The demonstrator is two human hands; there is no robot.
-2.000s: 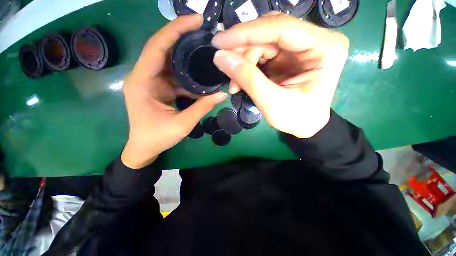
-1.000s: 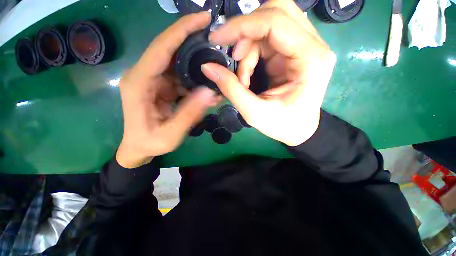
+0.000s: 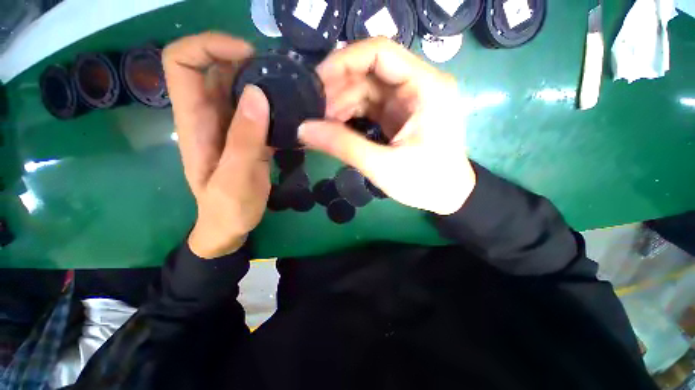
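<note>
My left hand [image 3: 221, 145] and my right hand [image 3: 396, 129] hold a round black housing [image 3: 293, 85] between them above the bench. My left thumb lies on its near face and my right thumb touches its lower right edge. Small light dots show near its upper rim. The picture is blurred there, so I cannot tell whether a disc sits in it. Several thin black discs [image 3: 341, 210] lie in a loose pile on the green bench top below my hands, partly overlapping.
Housings with white labels [image 3: 311, 14] stand in a row at the top, with a pale disc [image 3: 442, 48] beside them. Several reddish-brown-inside housings [image 3: 97, 81] stand at left. A knife or scraper [image 3: 591, 70] and a crumpled white cloth [image 3: 642, 42] lie at right.
The housing has been turned, so its deep hollow no longer faces the camera. Both hands have shifted left with it. More of the disc pile shows below.
</note>
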